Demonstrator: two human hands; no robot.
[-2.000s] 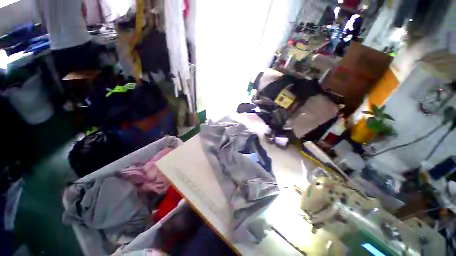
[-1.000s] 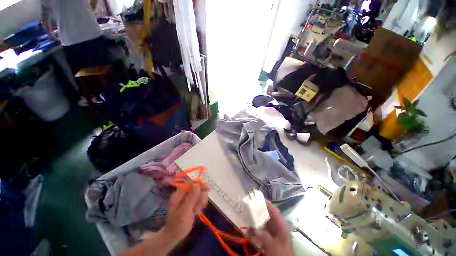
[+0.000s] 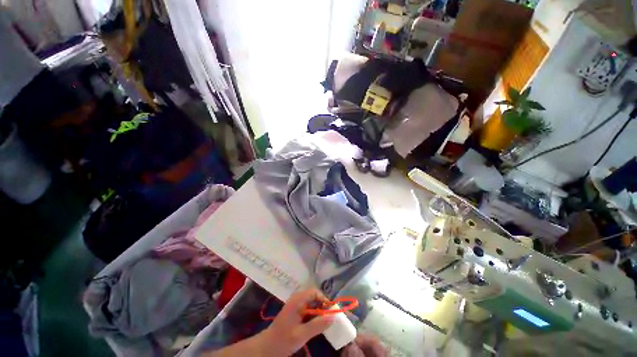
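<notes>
My left hand (image 3: 297, 324) is low in the middle, its fingers closed on the orange cable (image 3: 339, 305), which loops beside them. A white plug or adapter (image 3: 339, 330) is just right of these fingers. My right hand (image 3: 367, 346) is at the bottom edge, mostly cut off, against the lower end of the white plug. The grey garment (image 3: 307, 199) lies rumpled on the white sewing table (image 3: 241, 240), with its navy band (image 3: 354, 194) and a light-blue piece (image 3: 337, 198) facing up.
The sewing machine (image 3: 489, 272) with a lit display stands at right. A bin (image 3: 157, 219) at left holds grey and pink cloth. Bags and a cardboard box (image 3: 482, 38) are behind the table. A potted plant (image 3: 518, 104) and wall sockets (image 3: 602, 66) are at upper right.
The view has shifted. Both hands came into view with the cable and plug, then moved close together at the table's front edge. The garment keeps its place on the table.
</notes>
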